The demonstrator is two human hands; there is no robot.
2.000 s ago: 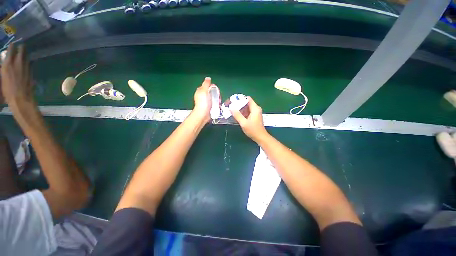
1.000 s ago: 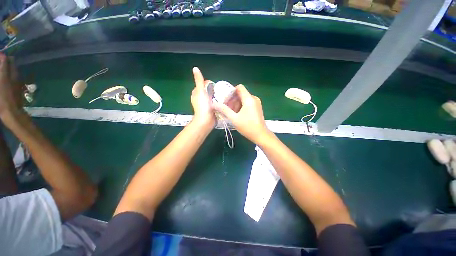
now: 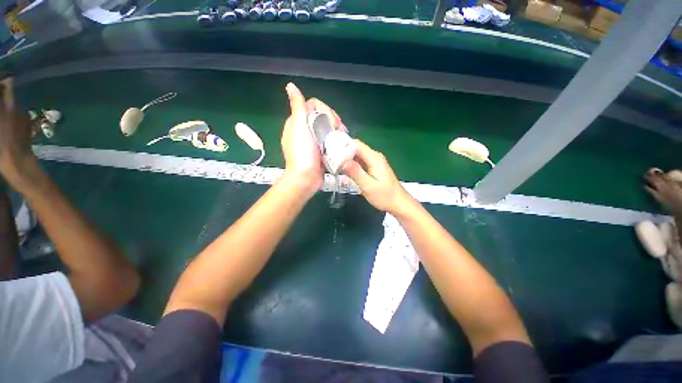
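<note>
My left hand (image 3: 301, 149) holds an open white housing half (image 3: 321, 129) upright against its palm, thumb raised. My right hand (image 3: 372, 176) holds a second rounded white part (image 3: 339, 149) by its side, against the first one. The two parts touch at an angle and are not closed together. A thin cord (image 3: 335, 196) hangs below them over the pale rail. The inside of the parts is mostly hidden by the hands and glare.
Cream units lie on the green belt at left (image 3: 131, 120), near left (image 3: 249, 138) and right (image 3: 469, 149); an opened unit (image 3: 200, 136) lies between. A white strip (image 3: 390, 278) lies below my right forearm. A slanted grey post (image 3: 579, 101) stands right. Other people's hands are at both edges.
The two parts have come together from being held apart, and the right-hand part has turned. The units on the belt have shifted right in view. Another person's hand has appeared at the right edge.
</note>
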